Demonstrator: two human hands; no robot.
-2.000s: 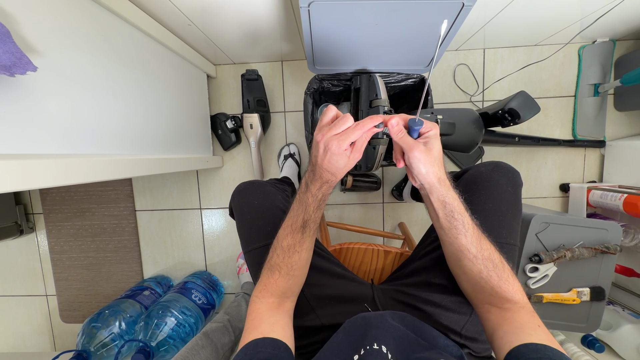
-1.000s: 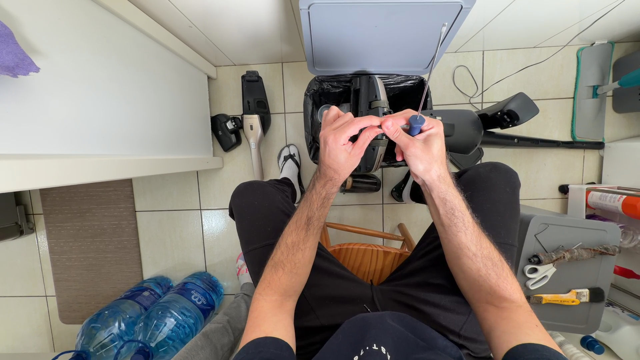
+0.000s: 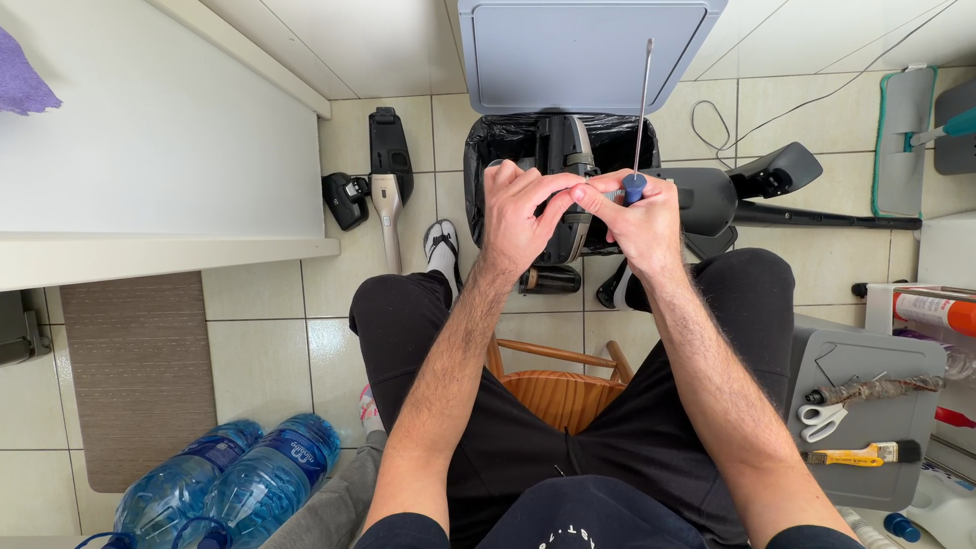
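My left hand (image 3: 522, 210) and my right hand (image 3: 640, 217) meet fingertip to fingertip above a bin lined with a black bag (image 3: 488, 137). Against its palm, my right hand holds a screwdriver with a blue handle (image 3: 633, 189), its long shaft pointing up and away. Thumb and forefinger of my left hand pinch close to my right fingertips; whether something small is between them cannot be told. Below the hands, a vacuum cleaner floor head (image 3: 566, 145) lies across the bin, partly hidden by them. A dark transparent cylinder (image 3: 550, 280) is on the floor just nearer.
A handheld vacuum part (image 3: 386, 198) lies on the floor at left, a black vacuum body (image 3: 698, 201) at right. Scissors (image 3: 822, 421), a brush roller (image 3: 877, 389) and a paintbrush (image 3: 865, 454) rest on a grey lid (image 3: 854, 488). Water bottles (image 3: 278, 465) stand at lower left beside another person's leg (image 3: 335, 488).
My fingers have shifted slightly and my two hands' fingertips now meet. The screwdriver stays in my right hand, its shaft a little more upright than before.
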